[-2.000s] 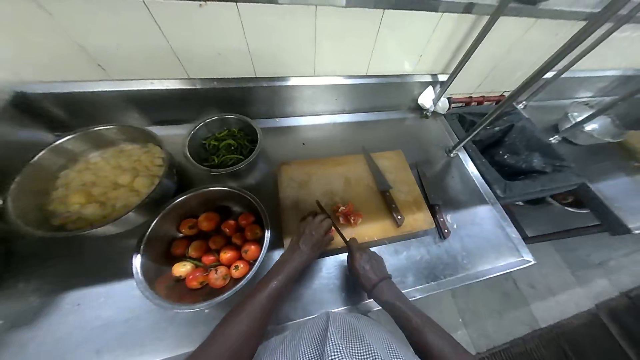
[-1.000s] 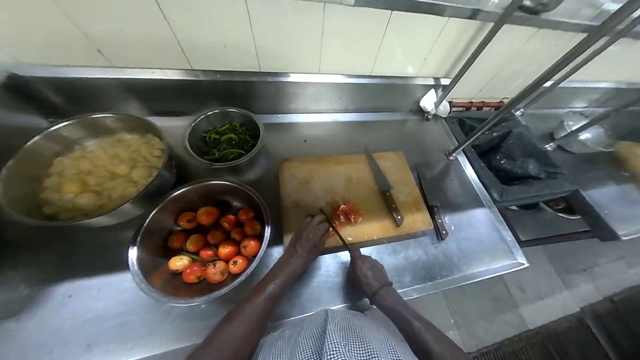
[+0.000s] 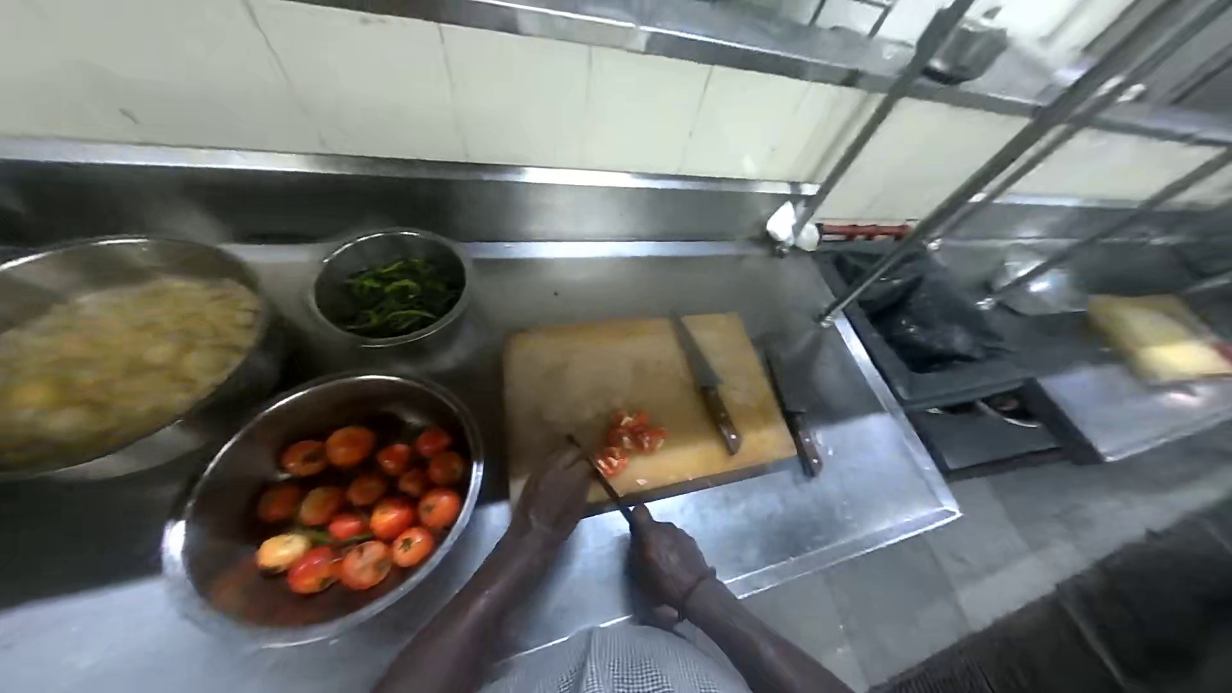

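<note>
My right hand point(image 3: 664, 556) grips the handle of a kitchen knife point(image 3: 603, 474), its blade slanting up-left over the near edge of a wooden cutting board point(image 3: 587, 371). Close against the blade, at the board's near left, is my left hand point(image 3: 556, 493), fingers bent down; whether it holds a piece of tomato is hidden. Chopped tomato point(image 3: 630, 438) lies in a small heap just right of the blade. A second knife point(image 3: 707, 385) rests on the board's right part, and another knife point(image 3: 797, 419) lies on the steel counter beside it.
Left of the board stand a steel bowl of whole tomatoes point(image 3: 469, 462), a smaller bowl of green chillies point(image 3: 462, 289) and a large bowl of pale cut pieces point(image 3: 252, 371), apparently in liquid. A black-lined bin point(image 3: 924, 332) and slanting metal poles point(image 3: 890, 96) are at the right.
</note>
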